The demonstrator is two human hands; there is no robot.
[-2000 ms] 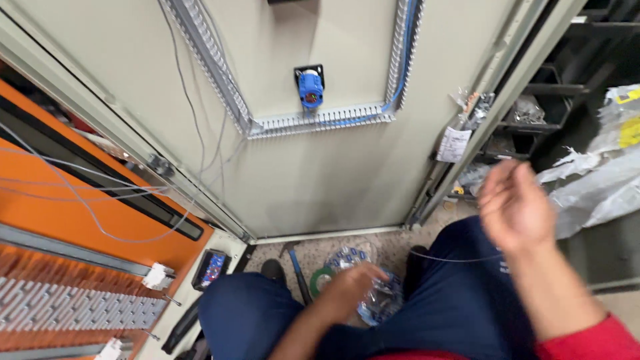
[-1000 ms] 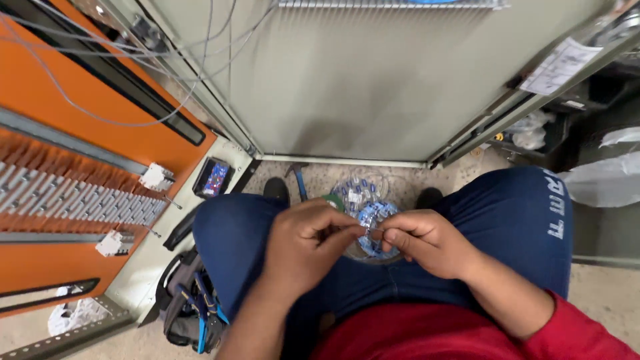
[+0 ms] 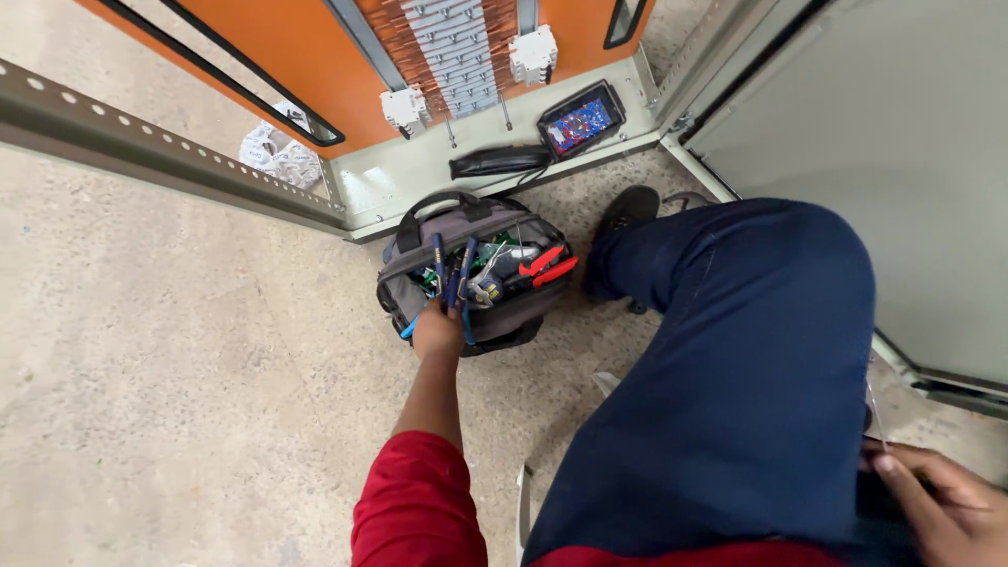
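My left hand (image 3: 439,329) reaches to the near side of an open grey and black tool bag (image 3: 504,324) on the floor, at a blue-handled tool (image 3: 465,272); the fingertips are partly hidden, so its grip is unclear. Beside that tool in the bag lie red-handled pliers (image 3: 549,266) and a tape measure (image 3: 487,290). At the lower right, my right hand (image 3: 933,492) pinches a thin grey wire (image 3: 876,409) between thumb and fingers, next to my right-side thigh edge.
Behind the bag is a cabinet frame (image 3: 370,224) with an orange panel (image 3: 268,47). A black tray (image 3: 584,120) of blue and red wire ferrules and a black pouch (image 3: 500,161) rest on its sill. My bent leg (image 3: 732,331) lies between the hands; a grey panel (image 3: 890,157) stands right.
The view has swung left to the tool bag. My hands, together over the plastic bags a second ago, are now apart: the left at the tool bag, the right at the lower right.
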